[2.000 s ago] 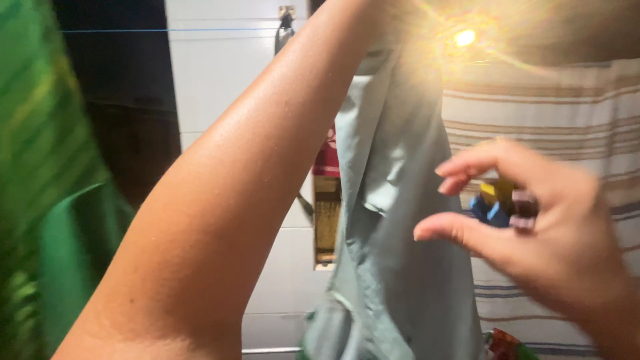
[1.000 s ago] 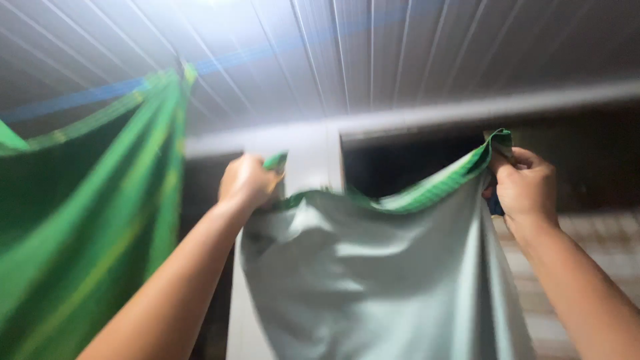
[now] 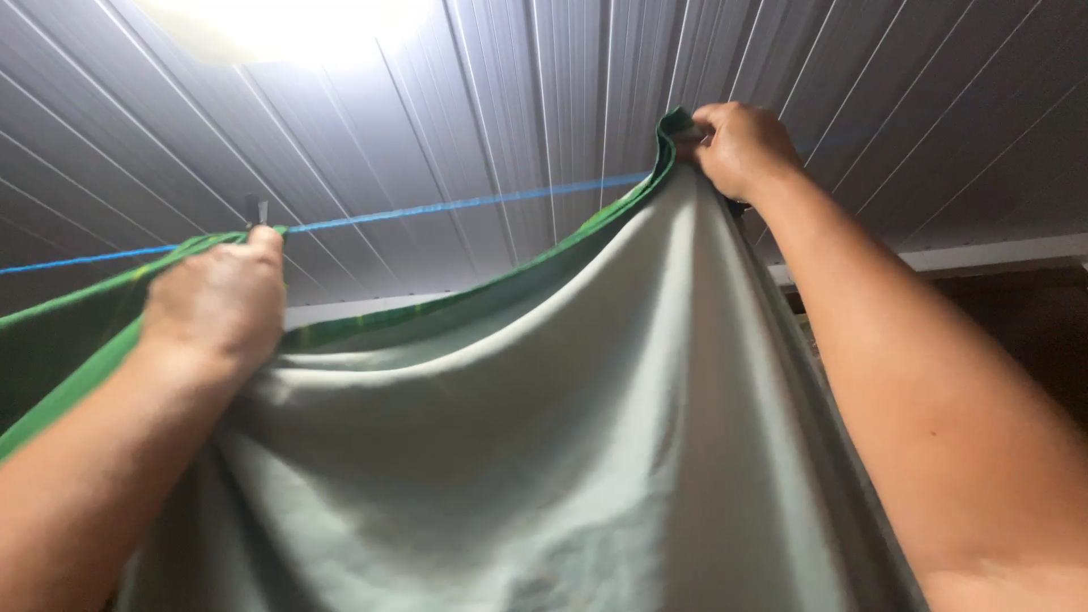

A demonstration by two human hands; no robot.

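A large cloth (image 3: 510,442), pale grey-green on this side with a green edge, hangs between my raised hands. My right hand (image 3: 739,153) pinches its upper right corner near the ceiling, in front of a blue clothesline (image 3: 459,205). At the left, my left hand (image 3: 217,297) is closed around the cloth's upper edge, just below the line. A dark clothespin (image 3: 257,211) stands on the line over my left thumb. Another green cloth (image 3: 64,357) hangs from the line at the far left, its end reaching my left hand. My left fingertips are hidden.
Overhead is a white panelled ceiling (image 3: 510,102) with a bright lamp (image 3: 289,25) at upper left. A dark recess (image 3: 1011,314) lies behind my right forearm, below a pale ledge.
The view has tilted up. Both hands have risen to the clothesline with the cloth between them; two seconds ago my right hand was apart from the cloth. My left hand now meets the other green cloth's end.
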